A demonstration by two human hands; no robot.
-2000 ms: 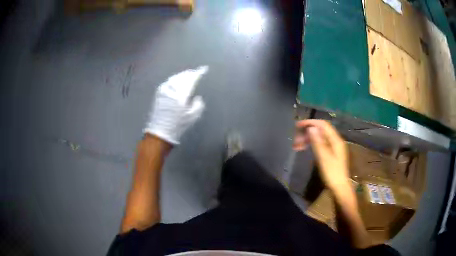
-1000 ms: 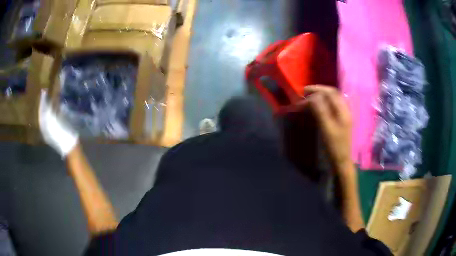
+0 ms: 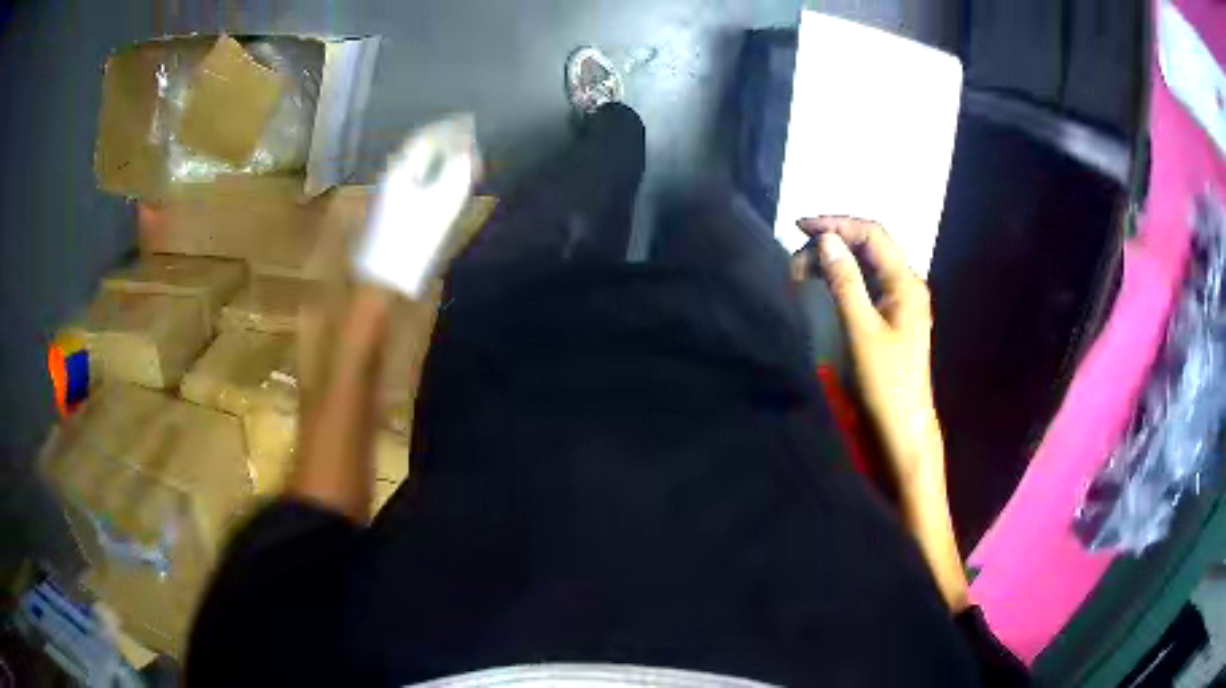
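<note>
My left hand (image 3: pixel 422 202), in a white glove, is left of my body, above the cartons and floor. It is blurred, and whether its fingers are apart is unclear. My bare right hand (image 3: pixel 874 276) is in front of the lower part of a plain white board (image 3: pixel 874 128). Its fingers are curled with the thumb close to the fingertips. I cannot tell whether it grips the board or only passes over it.
An open carton (image 3: pixel 128 121) with clear plastic inside stands at the upper left. Closed brown cartons (image 3: pixel 141 464) are stacked below it. Bagged dark parts (image 3: pixel 1163 403) lie on a pink sheet (image 3: pixel 1035 565) at the right. A dark surface (image 3: pixel 1015 309) is beside the board. My shoe (image 3: pixel 593 78) is on grey floor.
The view has moved on from the green bench, then the red stool and open cartons, to the white board and stacked cartons. My right hand has left the red stool's edge.
</note>
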